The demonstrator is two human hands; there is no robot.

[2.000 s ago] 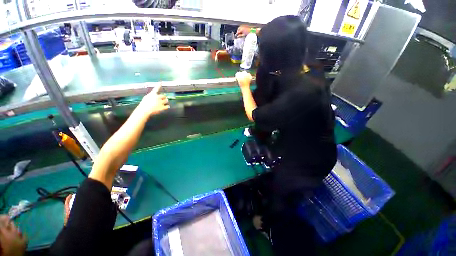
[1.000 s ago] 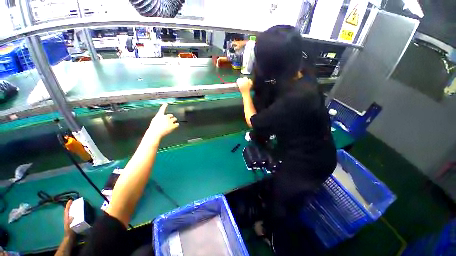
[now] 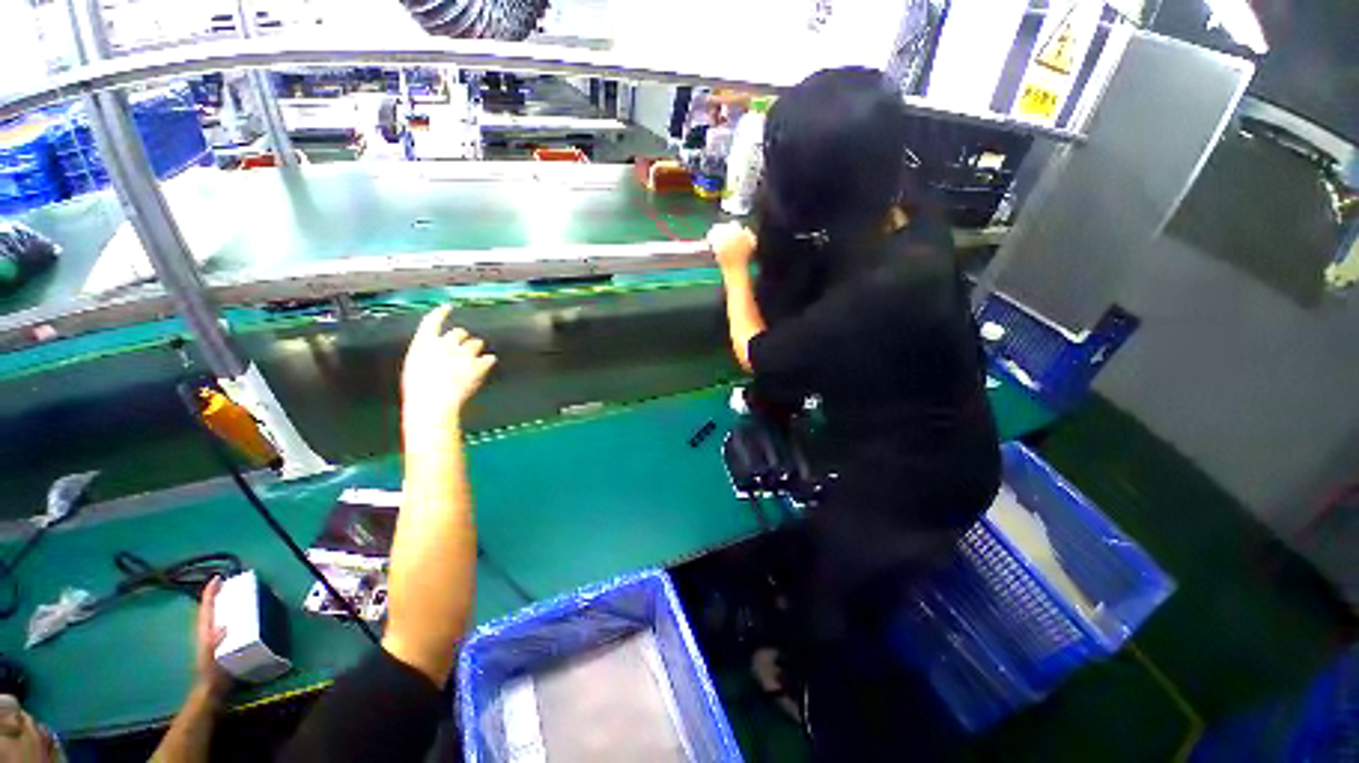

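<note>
My right hand is raised over the middle of the green bench, index finger extended and other fingers partly curled. It is empty. My left hand, low at the left, lies against the left side of a small white-faced box on the bench. Whether it grips the box is unclear. A device with a dark top and pale front stands beyond it, partly behind my right forearm. A black cord with a clear-wrapped end lies at the left.
A person in black is at the bench to the right, near black units. A lined blue crate stands at the bottom centre; other blue crates are at the right. An orange tool hangs by a metal post.
My right hand has moved left from its place one second ago, and its forearm is more upright. The white-faced box, hidden two seconds ago, now shows. The person in black has barely moved.
</note>
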